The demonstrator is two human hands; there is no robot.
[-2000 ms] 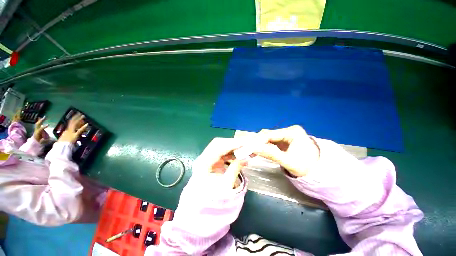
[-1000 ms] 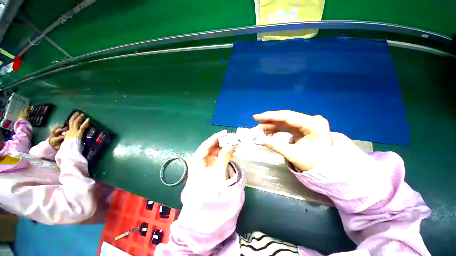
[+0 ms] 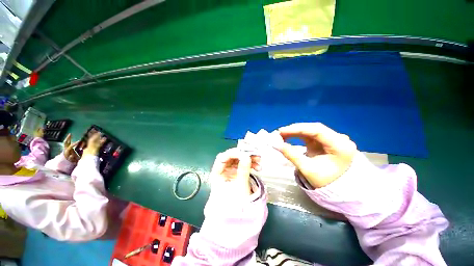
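Observation:
Small crumpled white pieces point(image 3: 259, 139), pleated like a little fan, are held between my two hands above the grey-beige sheet point(image 3: 291, 190). My left hand point(image 3: 236, 165) pinches their left side with thumb and fingers. My right hand point(image 3: 323, 151) pinches their right side between thumb and forefinger. What the pieces are cannot be told, and the fingers hide part of them. The blue mat point(image 3: 327, 98) lies just beyond my hands.
A pale ring point(image 3: 186, 185) lies on the green bench left of my hands. A red compartment tray point(image 3: 136, 232) with several black pieces and a pen point(image 3: 137, 251) is at lower left. Another person's hands are at a black tray point(image 3: 115, 154). A yellow sheet point(image 3: 300, 26) hangs behind.
The white pieces have spread into a more visible fan between my fingertips. The view has shifted, so the ring and trays appear further right. The neighbouring person's hands have moved at the black tray.

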